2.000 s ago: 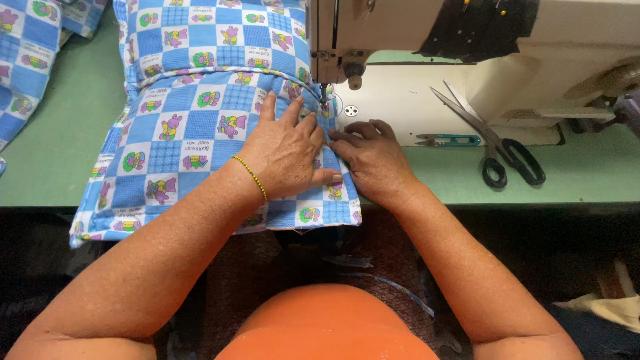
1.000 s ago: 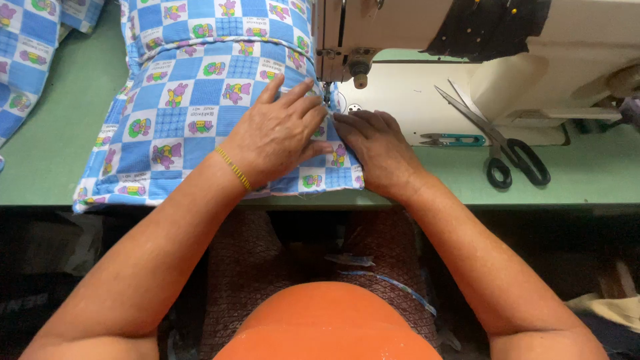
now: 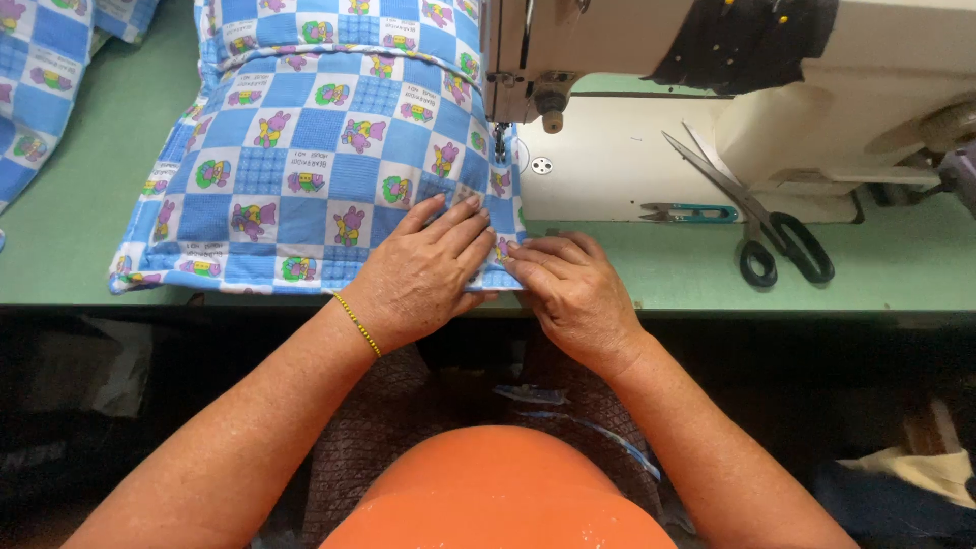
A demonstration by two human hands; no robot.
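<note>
A padded blue-and-white checked fabric piece (image 3: 313,152) with printed bears lies on the green table, its right edge under the presser foot (image 3: 500,143) of a sewing machine (image 3: 625,38). My left hand (image 3: 427,267) rests on the fabric near its lower right corner, fingers spread slightly, thumb at the front edge. Close beside it, my right hand (image 3: 576,290) pinches the right edge of the fabric near that corner, below the presser foot. The fingertips of the two hands are a short way apart.
Black-handled scissors (image 3: 755,210) lie partly open on the machine bed and table (image 3: 900,267), right of my right hand. Teal thread snips (image 3: 690,213) lie beside them. More checked fabric (image 3: 38,91) is at the far left. Dark cloth with pins (image 3: 751,42) hangs on the machine.
Both hands have moved toward the front edge of the table relative to the presser foot. My left hand sits nearer the fabric's lower corner than before.
</note>
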